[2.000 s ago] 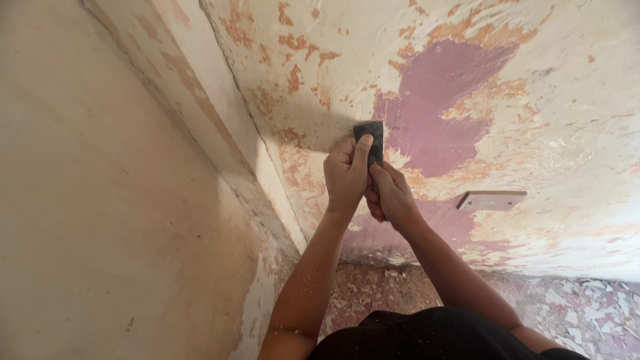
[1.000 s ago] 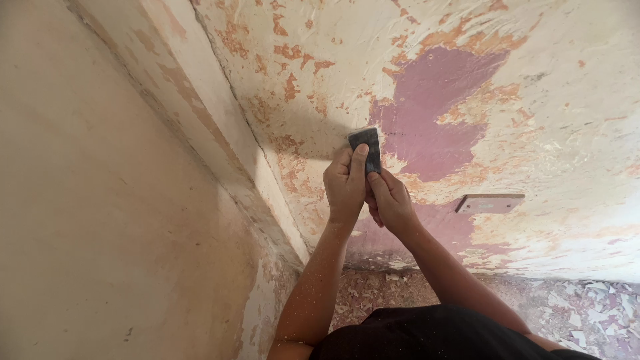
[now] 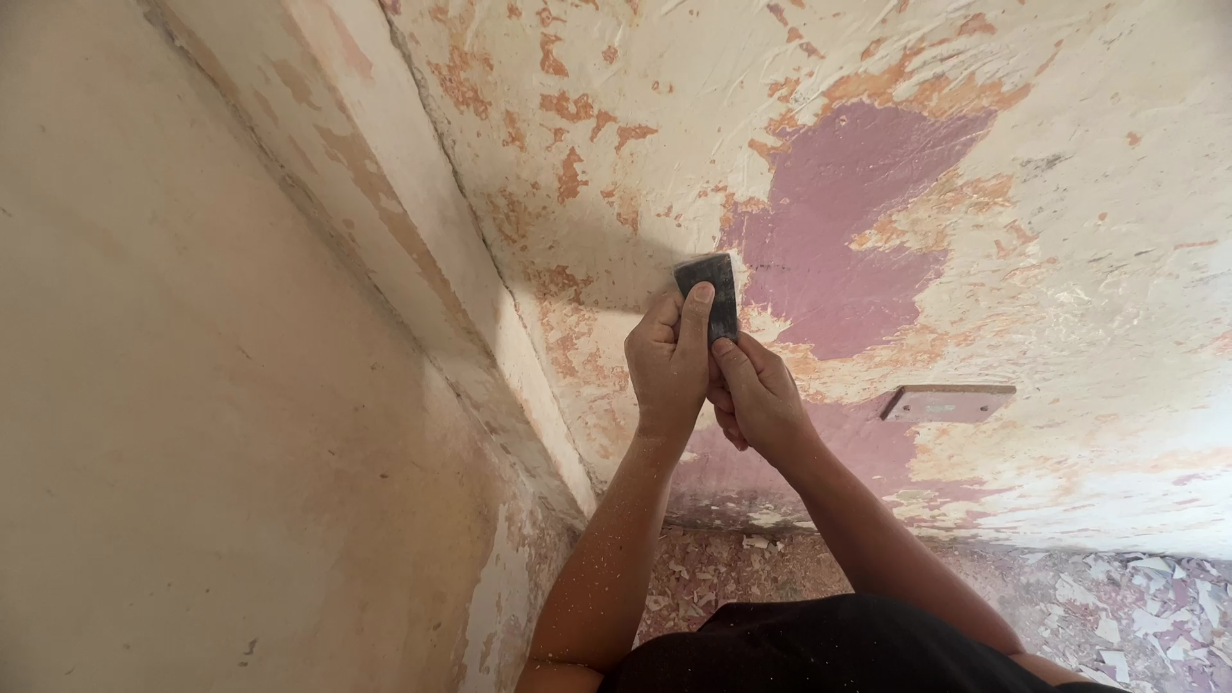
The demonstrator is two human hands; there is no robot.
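Observation:
Both hands hold one dark, flat scraper [image 3: 714, 313] against a wall [image 3: 597, 231] covered in cream paint with orange flaked spots. My left hand [image 3: 672, 361] grips it from the left, thumb flat on its face. Lower and to the right, my right hand [image 3: 760, 390] pinches its bottom end, with the handle, if any, hidden by the fingers. The scraper's top edge lies at the wall surface, just left of a bare purple patch [image 3: 847, 231]. A shadow falls on the wall left of the hands.
A boxed ledge or trim [image 3: 414, 241] runs diagonally beside a plain beige wall [image 3: 212, 385] on the left. A small rectangular plate [image 3: 948, 403] is fixed to the wall at right. Paint flakes [image 3: 1107, 616] litter the floor below.
The scraper, held in both hands throughout, tilts slightly differently across the frames. Its place beside the purple patch is nearly the same.

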